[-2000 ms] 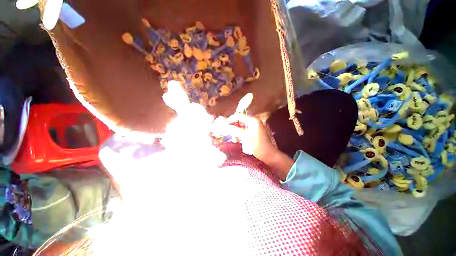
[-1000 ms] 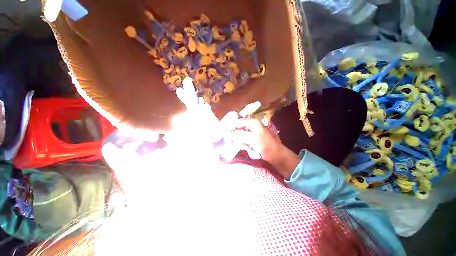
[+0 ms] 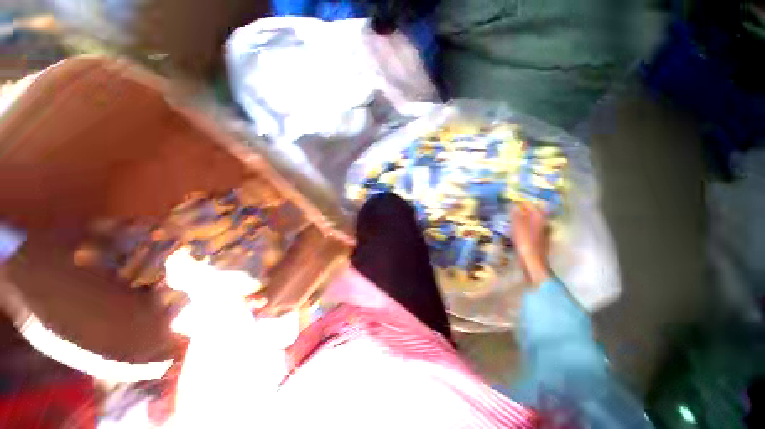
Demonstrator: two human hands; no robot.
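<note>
The frame is blurred by motion. My right hand (image 3: 530, 235) reaches over the right part of the open clear bag (image 3: 600, 251), at the blue and yellow strap pieces (image 3: 470, 180). Its fingertips are over the pieces; whether it grips one cannot be told. My left hand (image 3: 210, 293) is a washed-out white shape in the glare at the carton's near side. Its fingers and anything in them cannot be made out. More pieces (image 3: 222, 230) lie in the brown carton (image 3: 92, 151) at the left.
My dark knee (image 3: 394, 251) stands between carton and bag. A whitish plastic bag (image 3: 294, 71) lies above them. Green cloth (image 3: 537, 50) is at the top. A blurred red thing (image 3: 42, 406) shows at the lower left. The checked apron (image 3: 403, 352) covers my lap.
The view has turned right, so carton and bag sit further left. My right hand has left the lap and moved right to the bag. My left hand stays in the glare near the carton.
</note>
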